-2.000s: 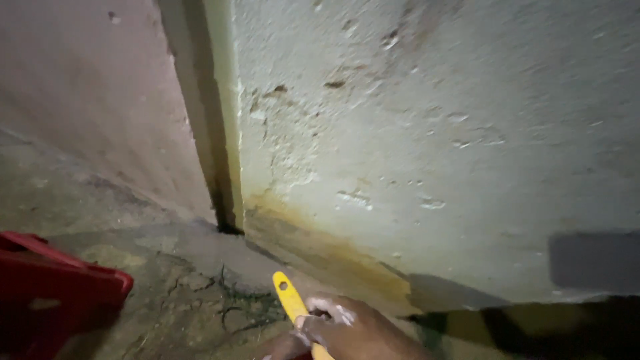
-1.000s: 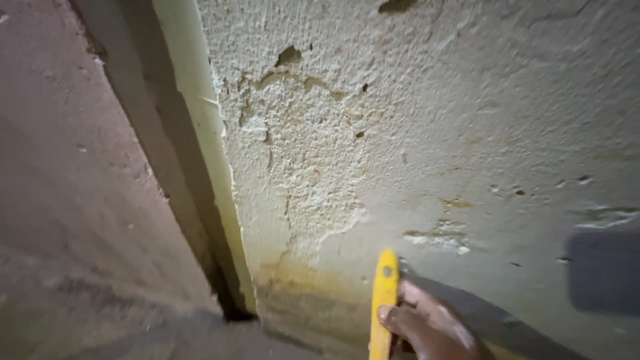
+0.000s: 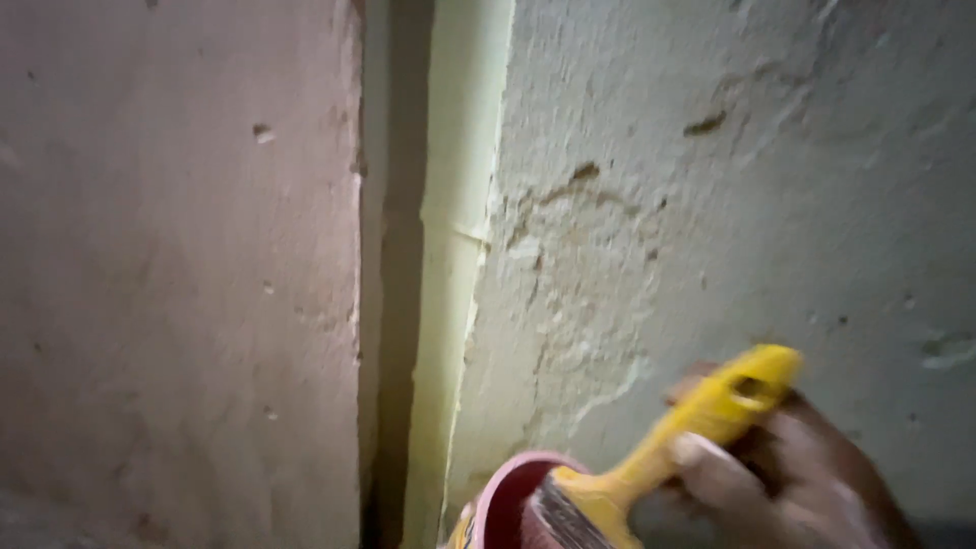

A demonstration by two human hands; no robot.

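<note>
My right hand (image 3: 770, 473), at the lower right, is closed around the yellow handle of a paintbrush (image 3: 709, 412). The brush slants down to the left, with its ferrule and head at the mouth of a reddish-pink container (image 3: 499, 488) at the bottom edge. The bristles are mostly hidden and the brush is slightly blurred. What is inside the container cannot be seen. My left hand is out of view. Behind the brush stands a pale painted wall (image 3: 762, 252) with a rough, flaking patch (image 3: 587, 297).
On the left is a pinkish wall (image 3: 183, 267) with small chips. Between the two walls runs a narrow vertical recess (image 3: 400, 267) with a yellowish-green edge strip (image 3: 450, 290). Small gouges mark the pale wall.
The container has come into view at the bottom, and the brush now slants with its head at the container's mouth. The view has shifted, and the floor seen earlier has mostly left it.
</note>
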